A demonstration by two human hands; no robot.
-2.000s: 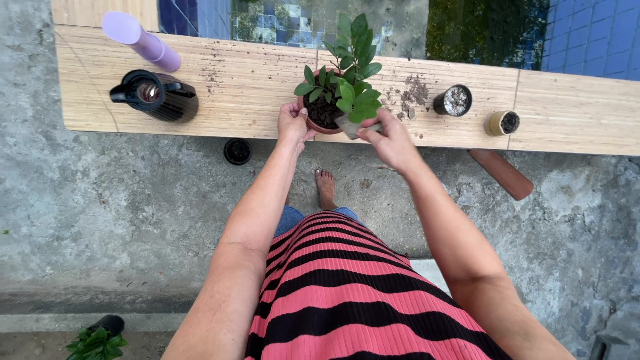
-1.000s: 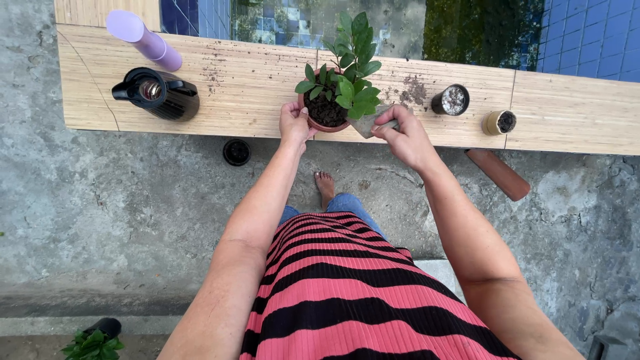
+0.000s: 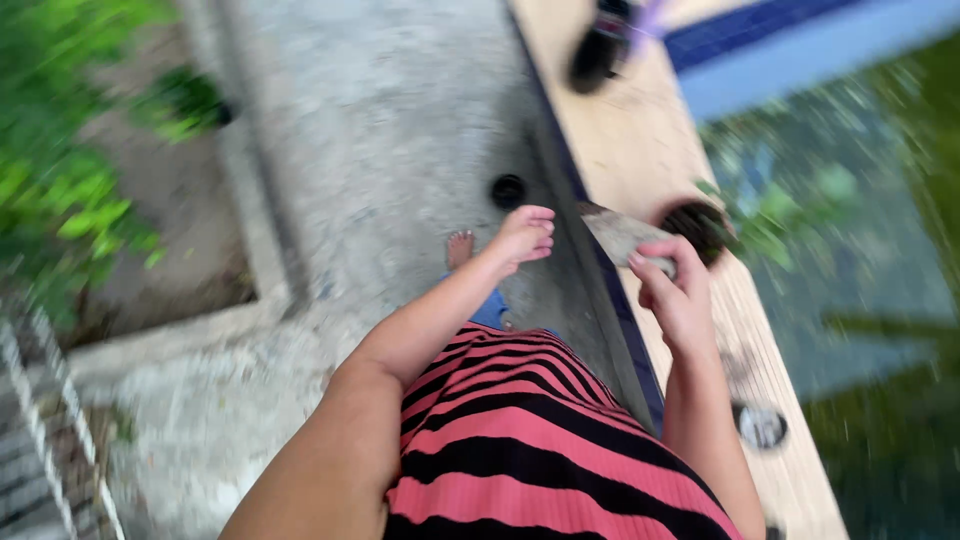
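My right hand [image 3: 671, 289] pinches the edge of a flat grey-brown piece [image 3: 626, 236], its material unclear through the blur, above the wooden ledge. Just beyond it, the potted plant [image 3: 694, 229] stands on the ledge, its green leaves [image 3: 776, 217] reaching over the water side. My left hand [image 3: 525, 236] hangs over the concrete floor, its fingers loosely curled with nothing seen in them; it is apart from the pot. Loose soil [image 3: 739, 364] lies on the ledge beside my right forearm.
A black jug [image 3: 596, 56] and a purple object [image 3: 646, 22] stand at the ledge's far end. A dark container with pale contents [image 3: 761, 426] is near my right forearm. A black round container [image 3: 508, 192] sits on the floor. Water [image 3: 817, 300] borders the ledge; plants [image 3: 75, 187] grow at left.
My left hand has let go of the pot and moved away from it over the floor. My right hand still holds the flat piece. The view has swung strongly to the left.
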